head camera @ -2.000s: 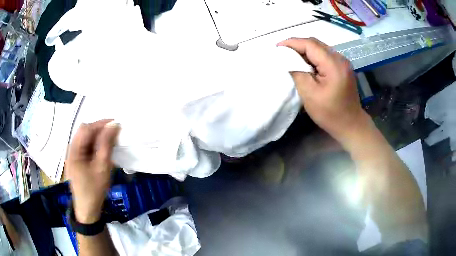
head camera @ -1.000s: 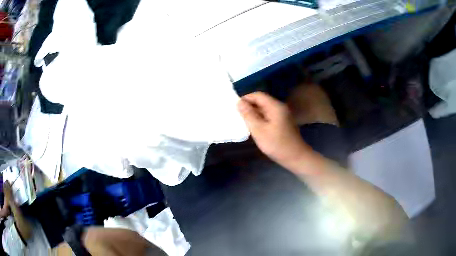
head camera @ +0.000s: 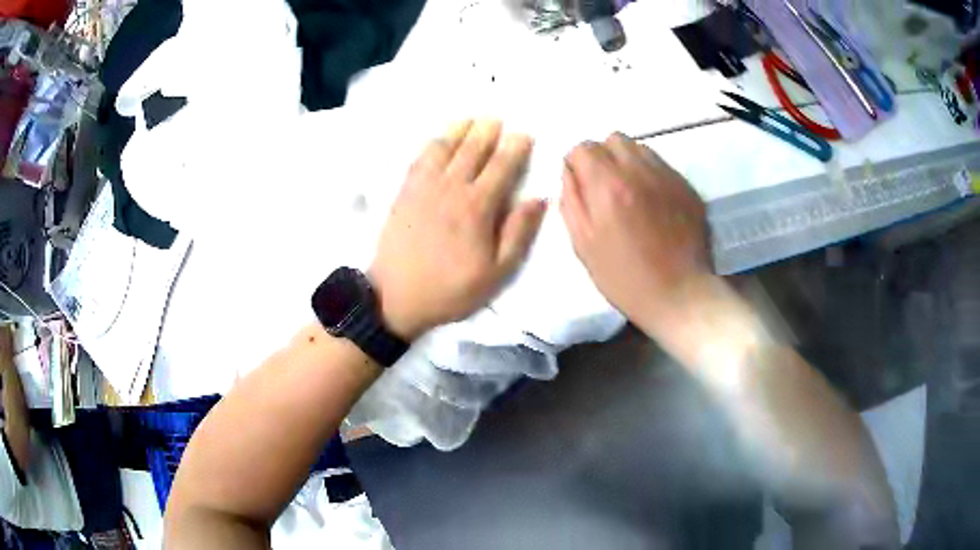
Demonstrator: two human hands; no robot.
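The white garment [head camera: 269,193] is spread and bunched over the table, with its near folds hanging past the front edge. My left hand [head camera: 457,220], with a black watch on the wrist, lies palm down on it with the thumb apart. My right hand [head camera: 639,220] is just to the right, its fingers curled with the fingertips on the cloth. The cloth is overexposed, so its edge at these fingers is hard to make out. The teal-handled thread snips [head camera: 776,127] lie on the table beyond my right hand.
Red-handled scissors [head camera: 793,99] and a purple card [head camera: 822,64] lie behind the snips. Dark green cloth [head camera: 349,48] lies behind the garment. A ruler strip [head camera: 838,212] runs along the table front. A blue crate [head camera: 172,446] and another person's arm [head camera: 15,397] show lower left.
My left hand has come up from the lower edge onto the garment. My right hand has moved up and right, beside it. The view has shifted, showing the snips and scissors again.
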